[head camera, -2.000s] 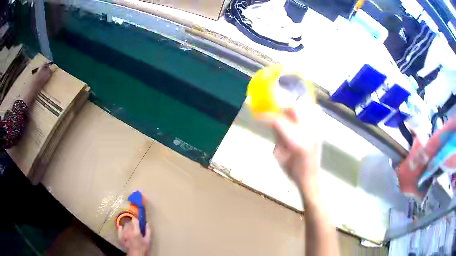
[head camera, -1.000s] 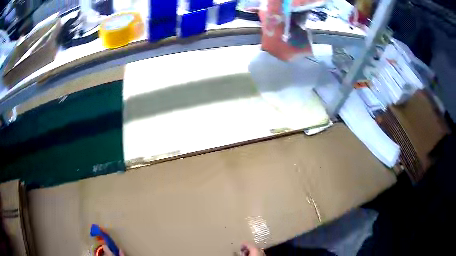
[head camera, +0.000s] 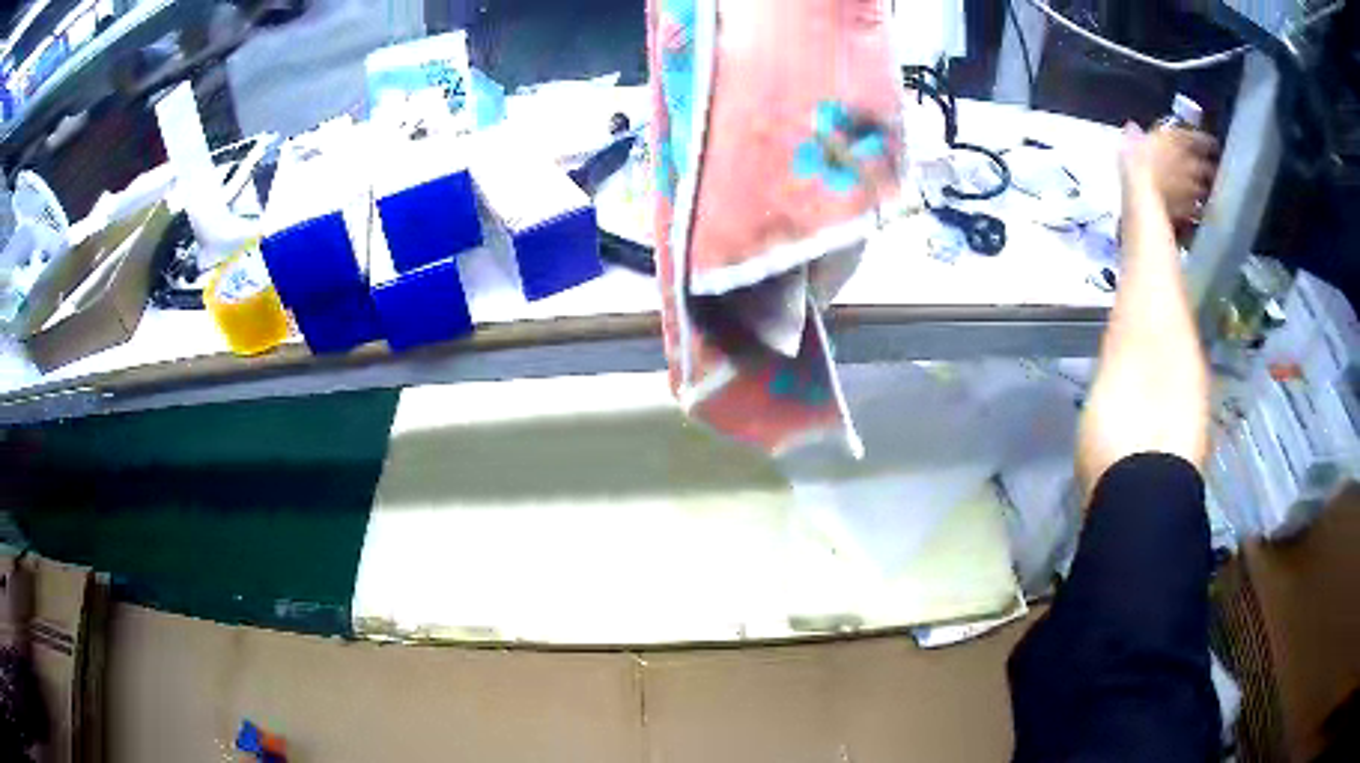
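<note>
My right hand (head camera: 1178, 167) reaches far out at the upper right, its fingers closed around what looks like a clear bottle (head camera: 1187, 112); only its top shows above the hand. The blue and orange tip of the tape dispenser (head camera: 261, 741) shows at the bottom left, over the cardboard bench cover (head camera: 522, 693); the rest is cut off by the frame edge. My left hand is not in view.
The white shelf (head camera: 1014, 283) holds blue boxes (head camera: 425, 224), a yellow tape roll (head camera: 246, 306), an open carton (head camera: 97, 291) and black cables. A pink cloth (head camera: 783, 164) hangs over its edge. Flat cartons (head camera: 52, 641) and part of another person's sleeve are at the left.
The view has swung right and up towards the shelf. The yellow roll, in my right hand at first, stands on the shelf. My right arm now stretches to the upper right; my left hand has left view.
</note>
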